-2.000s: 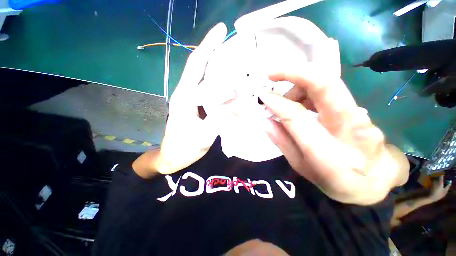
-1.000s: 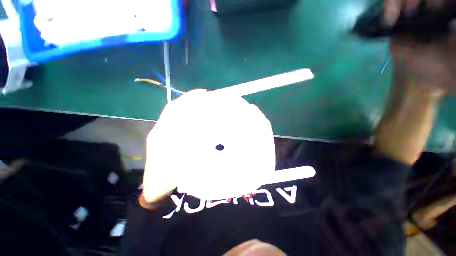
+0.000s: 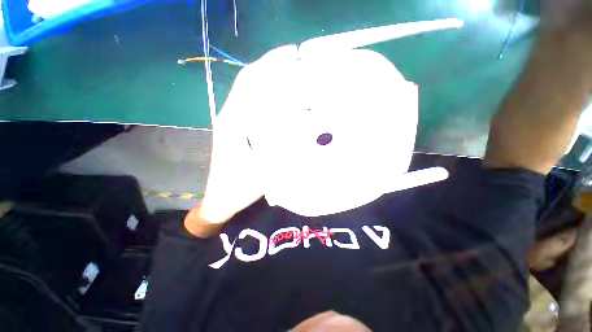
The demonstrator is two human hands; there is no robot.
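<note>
The white camera housing (image 3: 363,117) is held above my lap at the bench edge, strongly overexposed, with a dark centre hole. Two white antennas stick out to its right, an upper one (image 3: 389,32) over the bench and a lower one (image 3: 425,178) in front of my shirt. My left hand (image 3: 237,155) grips the housing's left side; its fingers blend into the white glare. My right forearm reaches up at the right edge of the picture; the right hand itself is cut off by the top edge.
The green bench mat (image 3: 143,78) carries thin orange and blue lead wires (image 3: 214,59). A blue-rimmed tray (image 3: 97,21) with white contents is at the top left. Black crates (image 3: 78,194) with white labels stand below left. Another person's arm (image 3: 555,249) shows at the lower right.
My right hand has left the housing and moved up and right, out of the picture. Since one second ago the housing appears higher and further right. The black screwdriver has gone from view.
</note>
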